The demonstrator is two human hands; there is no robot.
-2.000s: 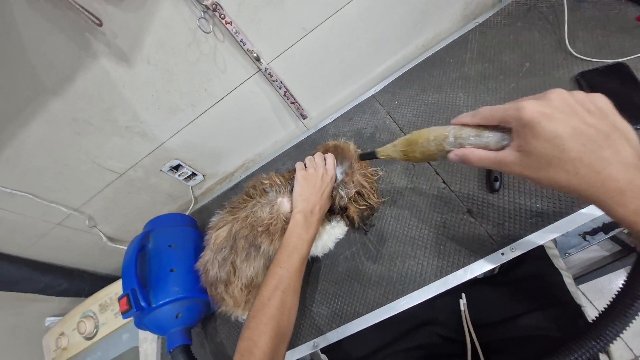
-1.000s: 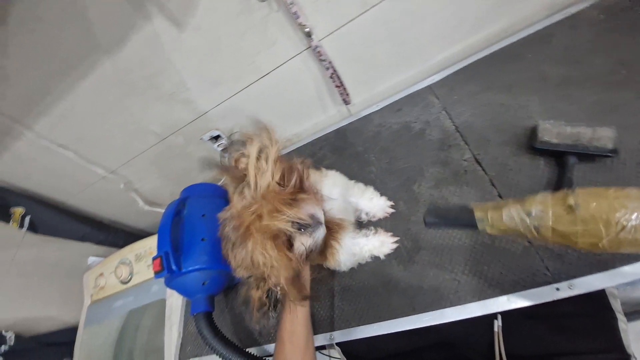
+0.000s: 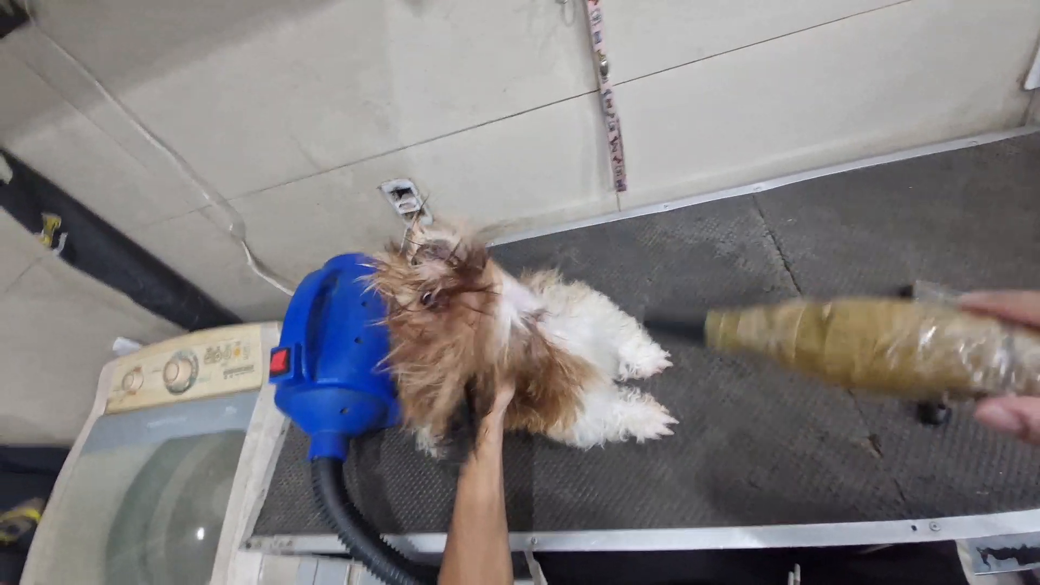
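A small brown and white dog (image 3: 520, 325) is on the black rubber-topped grooming table (image 3: 731, 471), its white front paws pointing right and its face fur blown about. My left hand (image 3: 496, 406) reaches up from below to the dog's head and neck; its fingers are mostly hidden in the fur, so the grip cannot be seen fully. At the right edge my right hand (image 3: 1011, 366), partly out of view, is closed around the tape-wrapped dryer hose nozzle (image 3: 853, 341). The nozzle's black tip points left towards the dog's chest, apart from it.
A blue pet dryer (image 3: 337, 349) with a black hose (image 3: 349, 512) stands left of the dog. Farther left is a washing machine (image 3: 171, 455). A wall socket (image 3: 404, 197) and a hanging patterned strap (image 3: 605, 97) are at the tiled wall. A dark object lies partly behind the nozzle.
The dog's head, low on the table under my left hand two seconds ago, is now raised and faces me, with its front paws showing. My left hand has moved under its head. The view has shifted.
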